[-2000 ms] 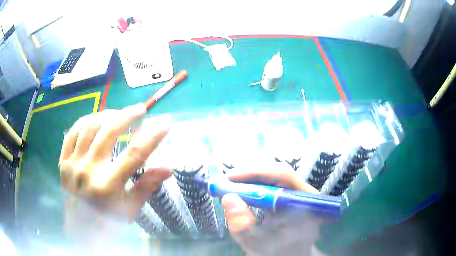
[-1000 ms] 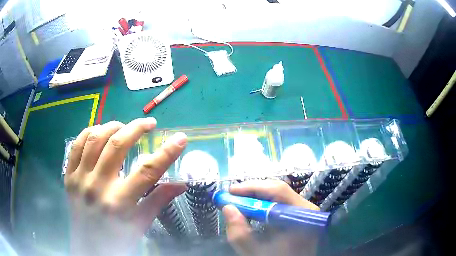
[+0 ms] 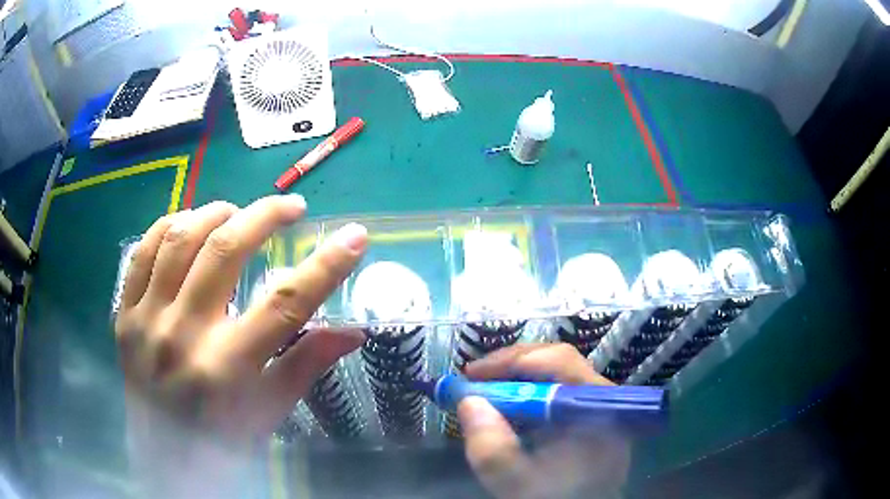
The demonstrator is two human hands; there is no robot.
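A clear blister tray (image 3: 597,240) holds long rows of small dark and silver metal parts (image 3: 394,375), with shiny round ends facing the far side. My left hand (image 3: 210,302) rests spread over the tray's left part, thumb and index finger apart beside one row. My right hand (image 3: 546,429) holds a blue marker (image 3: 517,398), its dark tip pointing left at or close to the row next to my left thumb. Whether the tip touches a part cannot be told. The lower edge of the picture is blurred.
Beyond the tray on the green mat (image 3: 410,166) are a red marker (image 3: 320,154), a white fan (image 3: 283,88), a small white bag with a cord (image 3: 431,95), a dropper bottle (image 3: 533,130) and a single swab (image 3: 591,183). Papers with a dark keypad (image 3: 156,97) lie at left.
The glare over the tray has faded. The view has shifted slightly, and the marker now lies more level. Both hands keep about the same places on the tray.
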